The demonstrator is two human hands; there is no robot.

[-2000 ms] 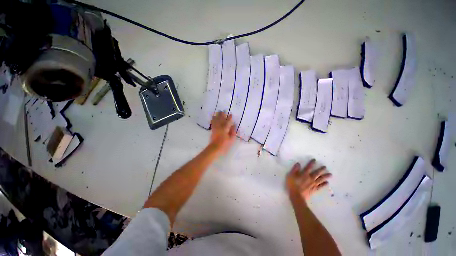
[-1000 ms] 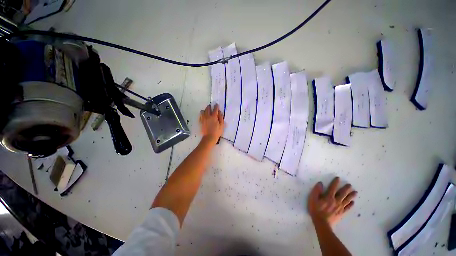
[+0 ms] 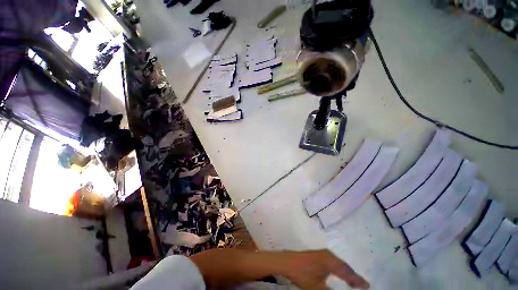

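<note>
My left hand (image 3: pixel 321 273) is low at the bottom edge, partly cut off, below the bundles. Its fingers point right; whether it holds anything cannot be told. My right hand is out of view. Two curved bundles with white paper tops and dark edges (image 3: pixel 353 182) lie side by side, touching. To their right, past a gap, several longer curved bundles (image 3: pixel 434 198) lie in a fanned row. Shorter bundles (image 3: pixel 493 241) lie at the right edge. The cutting machine (image 3: pixel 335 48) stands above on its shiny base plate (image 3: pixel 324 133).
A black cable (image 3: pixel 406 102) runs right from the cutter. Smaller bundles (image 3: pixel 221 73) and a brown block (image 3: pixel 224 105) lie at upper left, near yellow-brown bars (image 3: pixel 278 85) and a long thin strip (image 3: pixel 210 62). Fabric offcuts (image 3: pixel 182 153) are heaped below the table edge.
The view has swung left, bringing in the offcuts and bright windows. Two bundles now lie apart from the long row, on its left. My right hand has gone out of view.
</note>
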